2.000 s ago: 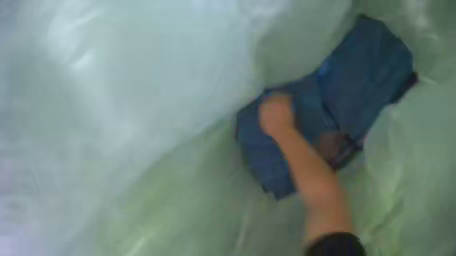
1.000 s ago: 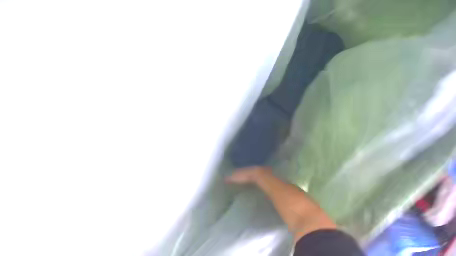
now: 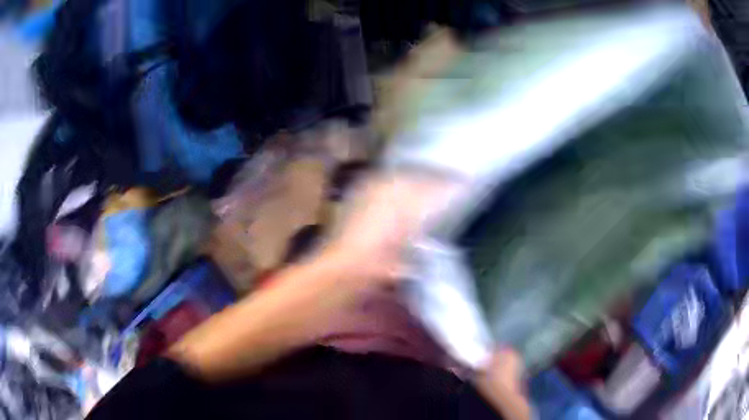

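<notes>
The frame is strongly blurred. A green woven sack with a wide open mouth fills the right side. Its whitish liner lies over the near rim and shows bright along the far edge. Only green sack wall shows inside; no garment bundle can be made out there. My left forearm crosses from the lower left, and my left hand is at the sack's left rim, closed on it as far as the blur shows. My right hand is low at the near rim, cut off below, its fingers on the sack edge.
Dark and blue garments are heaped at the upper left. Mixed coloured cloth and a brown piece, perhaps cardboard, lie below them. Blue crates and a red object stand at the lower right.
The view has swung out from inside the sack to its outside and the floor piles. The bare arm has left the blue bundle, now out of sight. Both hands are at the rim.
</notes>
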